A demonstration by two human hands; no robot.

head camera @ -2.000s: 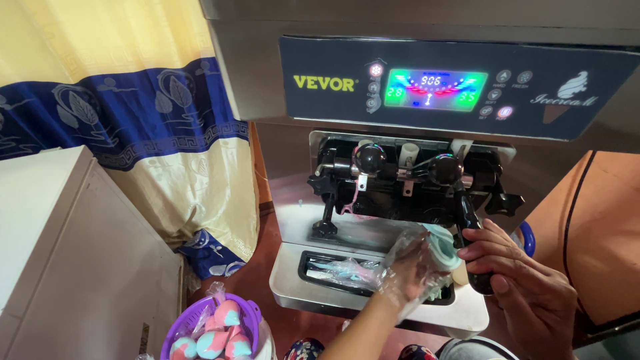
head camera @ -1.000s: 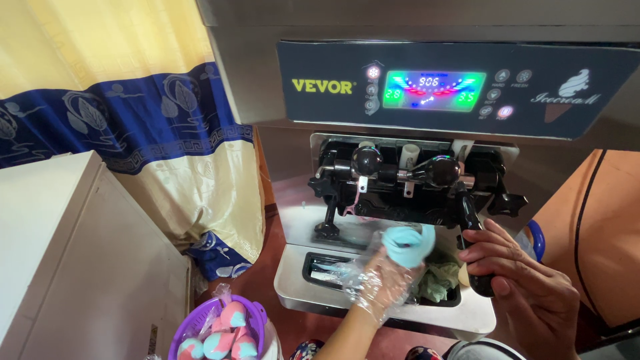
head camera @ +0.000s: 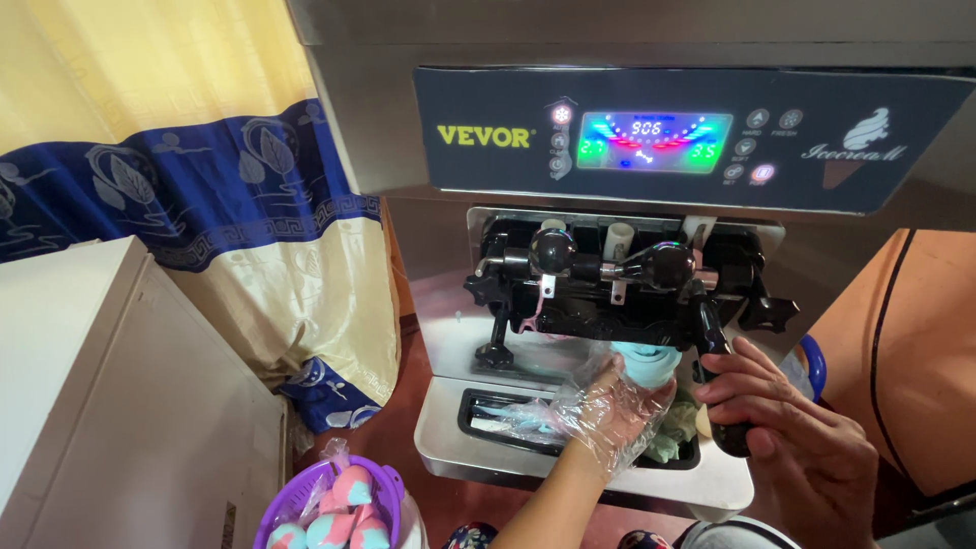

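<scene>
My left hand (head camera: 610,412), in a clear plastic glove or bag, holds light blue soft-serve ice cream (head camera: 646,362) beneath the right side of the VEVOR machine's dispensing head (head camera: 602,316). Whether a cup or the bag's film surrounds the ice cream is unclear. My right hand (head camera: 785,427) grips the black draw handle (head camera: 713,335) on the right, which points down. Two more black-knobbed handles, the left one (head camera: 552,252) and the middle one (head camera: 667,265), stick out toward me. Pink residue (head camera: 536,309) clings below the left outlet.
The drip tray (head camera: 476,457) holds plastic film (head camera: 526,419) and a greenish cloth (head camera: 675,435). At lower left, a purple basket (head camera: 393,496) holds several bagged pink-and-blue portions (head camera: 352,485). A white cabinet (head camera: 175,396) and a curtain (head camera: 305,290) stand left.
My left hand has lifted the light blue ice cream from over the drip tray to just under the dispensing head. My right hand keeps its grip on the handle.
</scene>
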